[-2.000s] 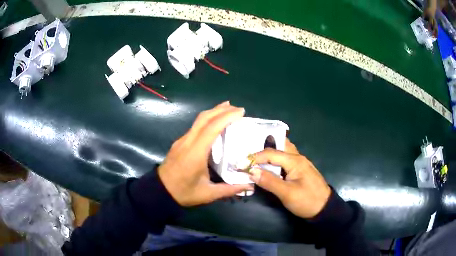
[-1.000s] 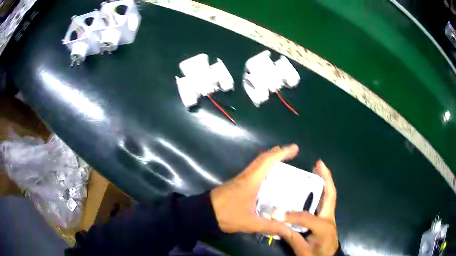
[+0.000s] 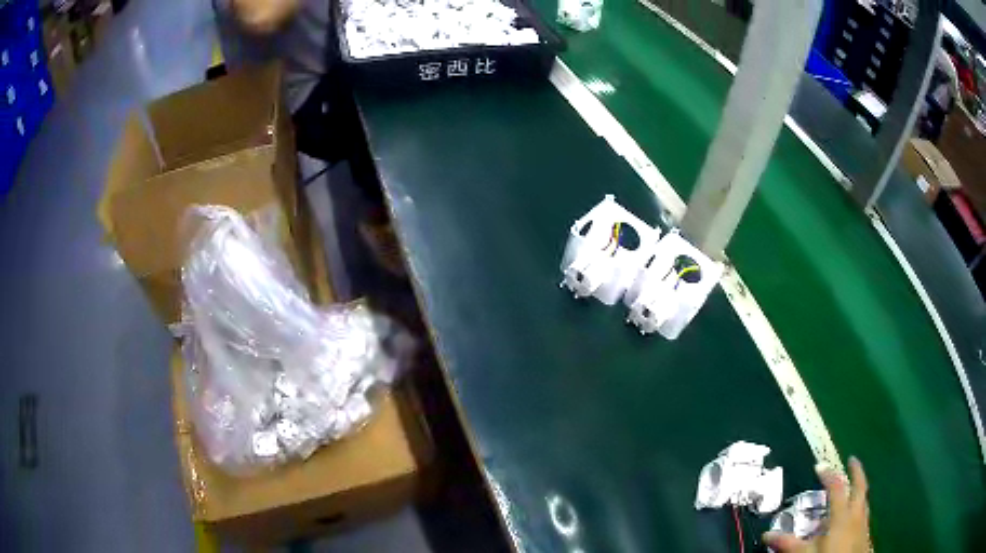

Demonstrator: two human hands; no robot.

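A hand, by its shape my right hand, is at the bottom right corner, cut off by the edge. Its fingers are spread around a white inner module lying on the dark green bench; any firm grip is not visible. Another white inner module with a red wire lies just to its left. Two white housings stand side by side further up the bench, with coloured wires in their round holes. My left hand and the housing handled before are out of view.
A cream rail and pale metal post border the green belt. A black parts tray stands at the bench's far end. Left are an open carton and a plastic bag on another carton. A person is partly visible behind.
The view has swung left, bringing the tray, post and cartons in. The held housing and my left hand have left the picture. My right hand is now away from the housing, at a module.
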